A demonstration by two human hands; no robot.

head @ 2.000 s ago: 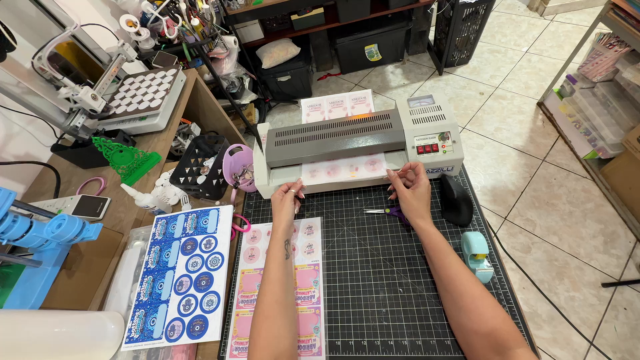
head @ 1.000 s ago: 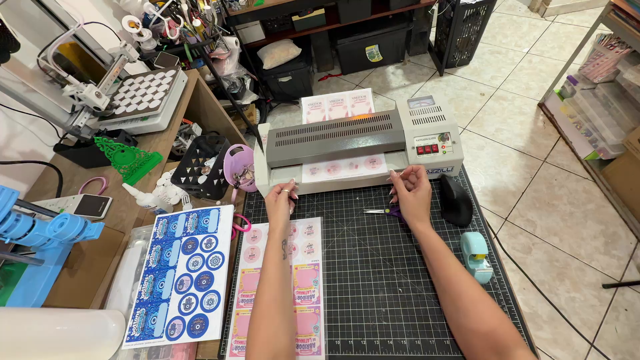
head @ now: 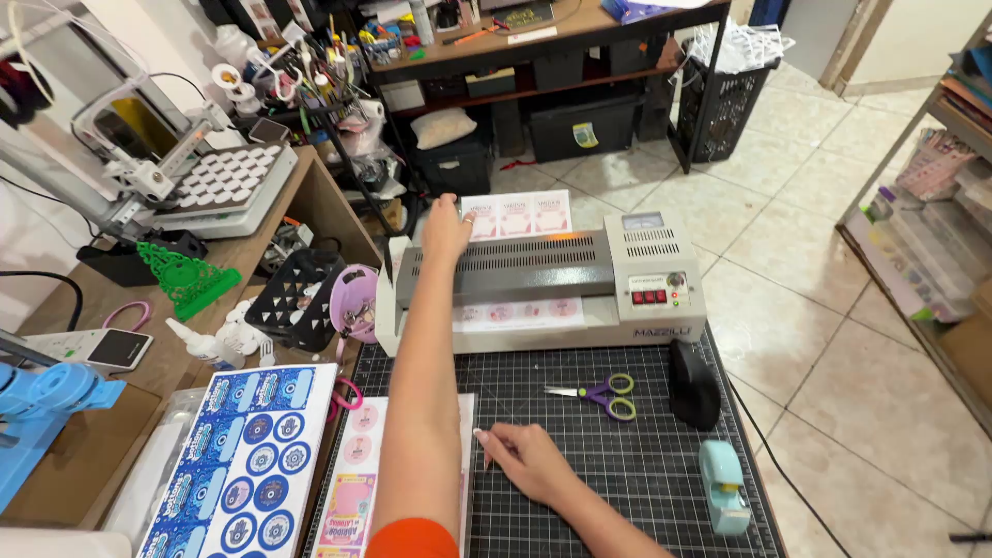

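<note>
A grey laminator stands across the far part of a black gridded cutting mat. Pink printed sheet shows behind it, and a printed strip lies at its front slot. My left hand reaches over the machine to the left edge of the rear sheet; its grip is unclear. My right hand rests low over the mat, fingers curled, beside another pink printed sheet that lies partly under my left forearm. Purple and green scissors lie right of centre.
Right on the mat are a black dispenser and a mint tape dispenser. At left are blue printed sheets, a purple basket, a black basket, a glue bottle and a cutting machine. A cable crosses the floor.
My left hand has moved from the laminator's front edge over to its rear side. My right hand has left the front strip and come back toward me, low over the mat.
</note>
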